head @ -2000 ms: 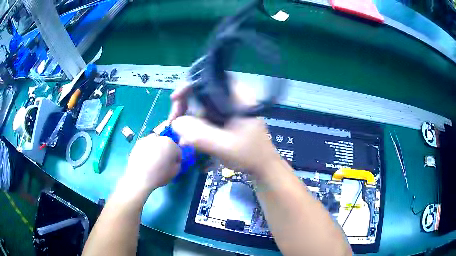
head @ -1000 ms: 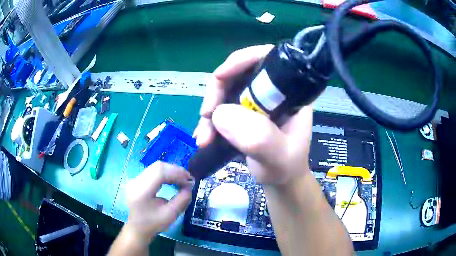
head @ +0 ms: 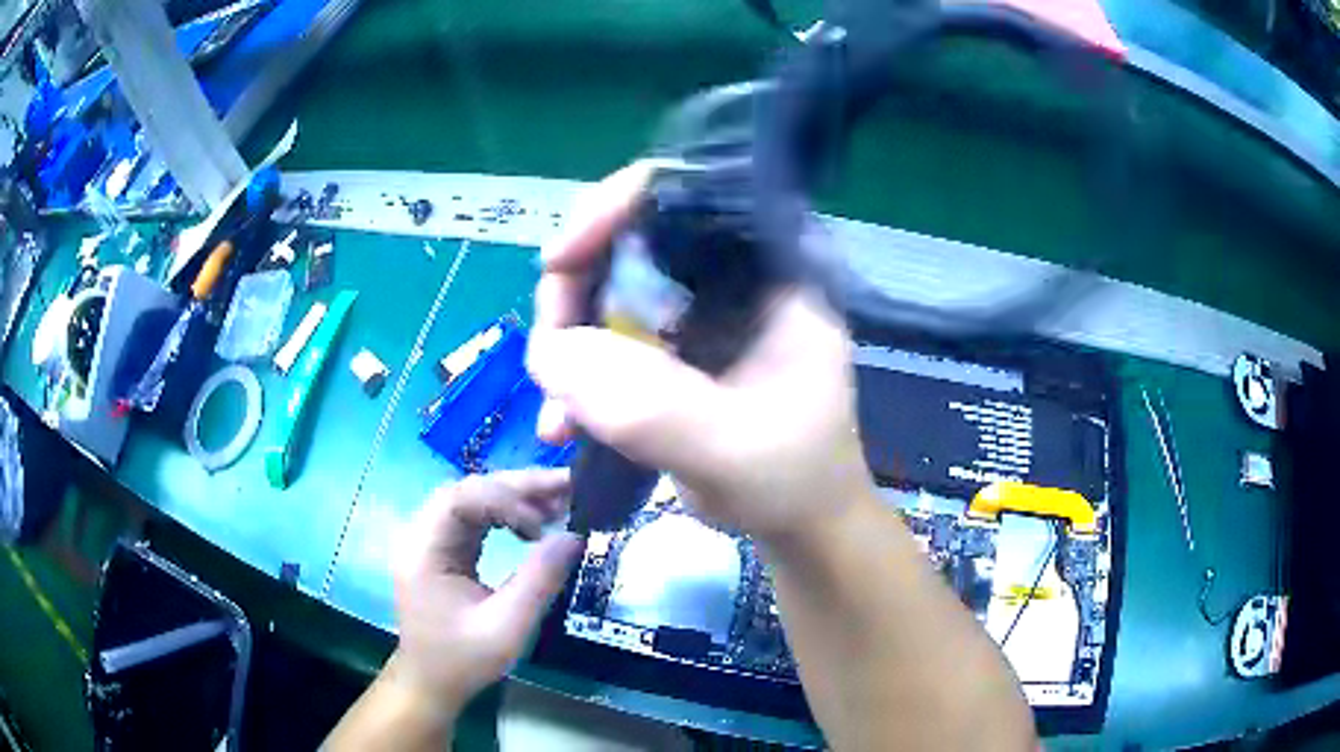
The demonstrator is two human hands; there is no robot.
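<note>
My right hand [head: 713, 397] grips the black electric screwdriver [head: 610, 470], tip pointing down at the left edge of the open laptop chassis [head: 1110, 588]. The screwdriver's top and cable are blurred. My left hand [head: 478, 580] is beside the tip, thumb and fingertips close together there; whether they pinch a screw is too small to tell. The blue screw tray [head: 492, 404] lies behind my left hand, partly hidden by my right hand. The motherboard [head: 764, 588], the orange flat cable [head: 1036, 507] and the black battery [head: 941, 434] show in the chassis.
Left on the mat are a green-handled tool [head: 312, 389], a tape roll [head: 225, 417], a clear small box [head: 256, 315] and a grey dispenser-like object [head: 110, 367]. Tweezers [head: 1171, 463] and two cooling fans [head: 1258, 635] lie right. A metal rail [head: 970, 294] runs behind.
My hands have moved off the tray, which now shows. The screwdriver swung upright over the tray, then shifted slightly left and more vertical. My left fingers came to its tip.
</note>
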